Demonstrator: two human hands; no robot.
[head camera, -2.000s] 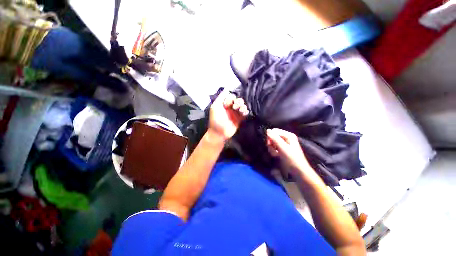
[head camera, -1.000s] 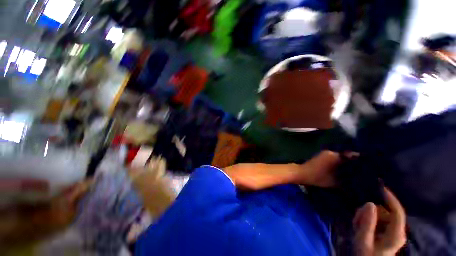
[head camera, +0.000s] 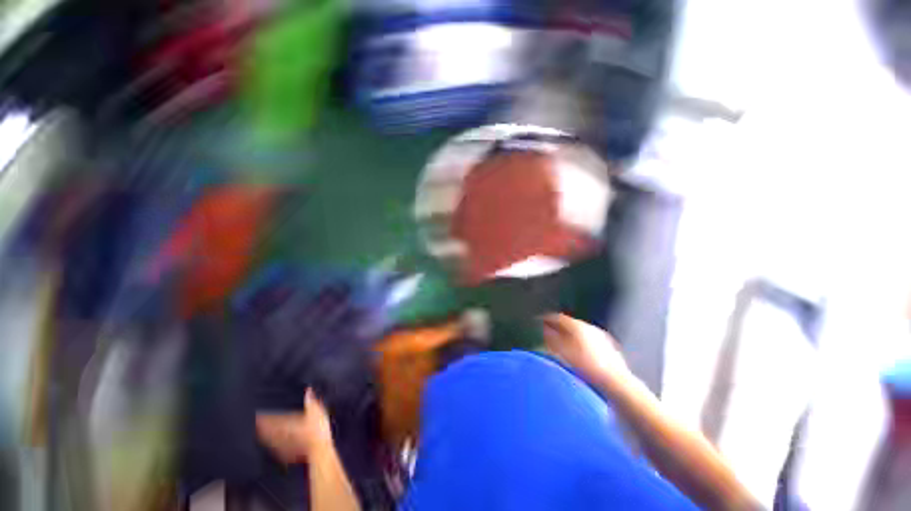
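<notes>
The frame is blurred. A heap of dark garments (head camera: 305, 344) lies low at the left, beside an orange crate (head camera: 405, 379). My left hand (head camera: 295, 431) is over the lower part of this dark cloth, thumb apart from the fingers, with nothing clearly held. My right hand (head camera: 584, 349) is in front of my body, below the round bin, with its fingers seemingly curled; no object shows in it, but blur hides the fingertips.
A round white-rimmed bin (head camera: 435, 205) with a reddish-brown board (head camera: 509, 215) on it stands on the green floor (head camera: 350, 195). A blue crate with white cloth (head camera: 440, 65) is behind. The white table (head camera: 739, 200) is at the right.
The view has swung from the table to the floor at the left. My hands have moved from close together at the dark garment to wide apart; the garment is no longer between them.
</notes>
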